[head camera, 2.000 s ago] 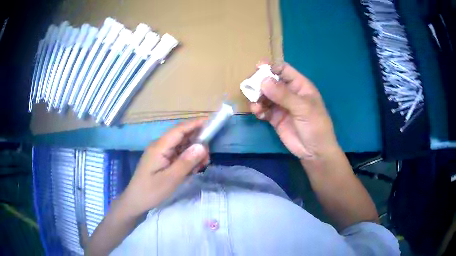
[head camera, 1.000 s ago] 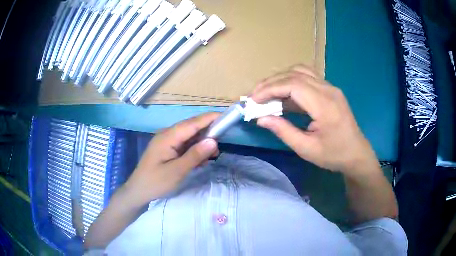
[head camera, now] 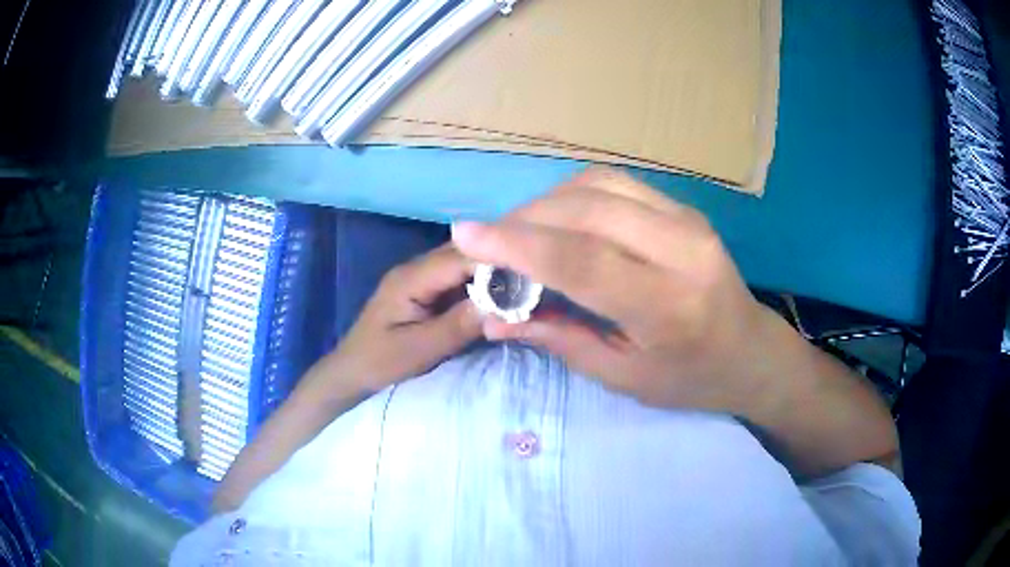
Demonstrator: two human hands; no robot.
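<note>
A white end fitting (head camera: pixel 504 292) points its open, notched rim up toward the camera, in front of my shirt. My right hand (head camera: pixel 620 288) holds the fitting between thumb and fingers from the right. My left hand (head camera: pixel 415 316) is closed just behind and left of the fitting. The metal tube that it gripped is hidden by the fitting and hands, so how far the two are joined cannot be seen. Several silver tubes (head camera: pixel 382 83) lie in a slanting row on the brown cardboard (head camera: pixel 620 89), their upper ends mostly cut off by the frame's top edge.
A blue crate (head camera: pixel 94 332) with rows of bare tubes (head camera: pixel 227 332) stands below the bench at left. The teal bench top (head camera: pixel 847 144) shows around the cardboard. Many thin rods (head camera: pixel 975 144) lie heaped on a dark strip at the far right.
Both hands have come together and down toward my shirt. The fitting has turned from sideways to facing the camera, and the tube has gone out of sight. The view has shifted, so the row sits higher.
</note>
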